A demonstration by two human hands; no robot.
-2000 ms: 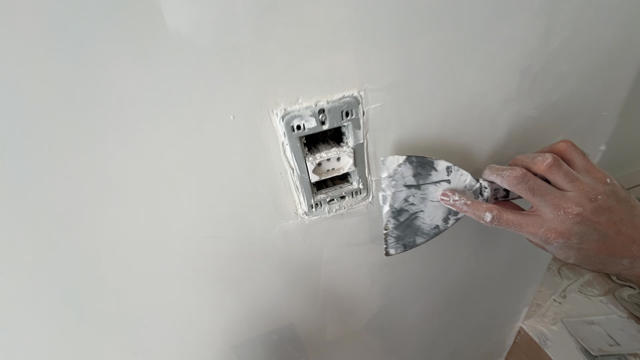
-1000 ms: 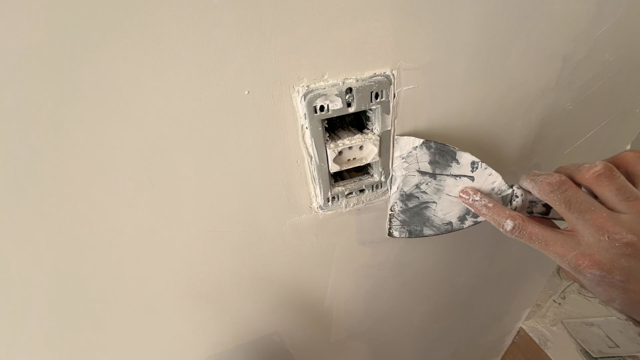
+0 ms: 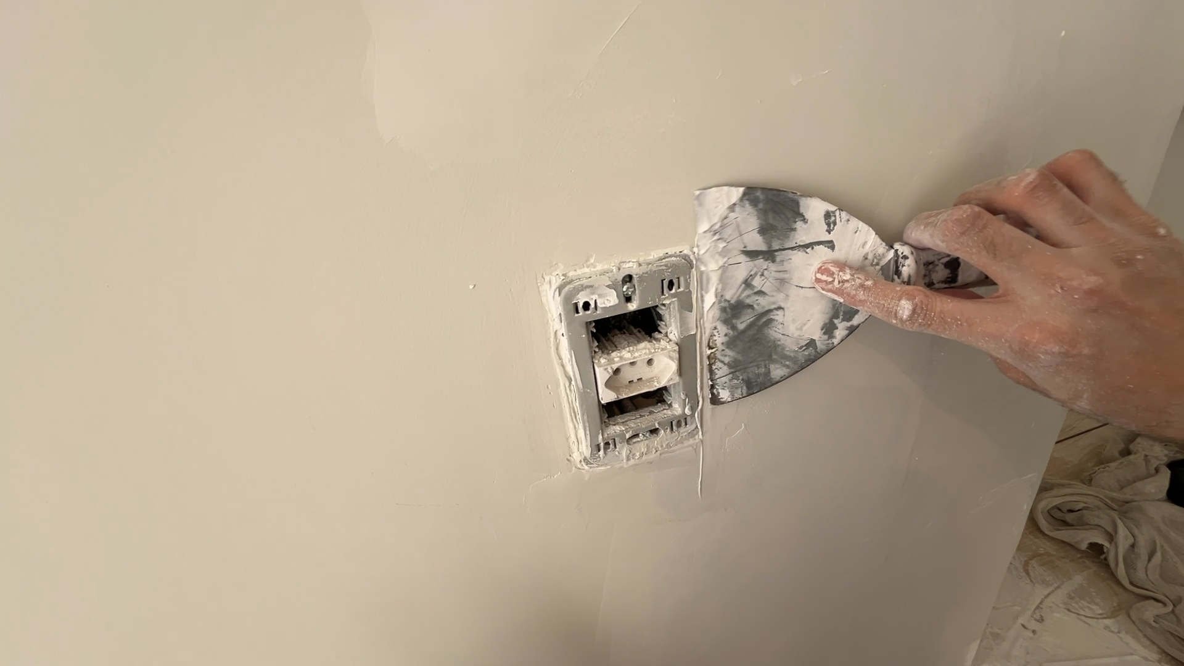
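My right hand (image 3: 1064,287) grips the handle of a putty knife (image 3: 777,287), one finger laid along its blade. White compound and grey patches cover the wide blade, whose straight edge stands upright against the wall (image 3: 277,370), just right of the outlet's grey mounting frame (image 3: 580,370). Within that frame a white power socket (image 3: 638,375) sits between two dark openings, smeared with compound. A thin ridge of compound runs down the frame's right side and past its lower corner. My left hand is out of view.
At the lower right, beyond the wall's edge, a crumpled cloth (image 3: 1110,527) lies on a stained floor covering (image 3: 1036,592). A dark object (image 3: 1176,482), partly cut off, is beside the cloth.
The putty knife has moved up along the frame's right side; its blade was beside the lower part before. A thin compound ridge now trails below it. The view has shifted.
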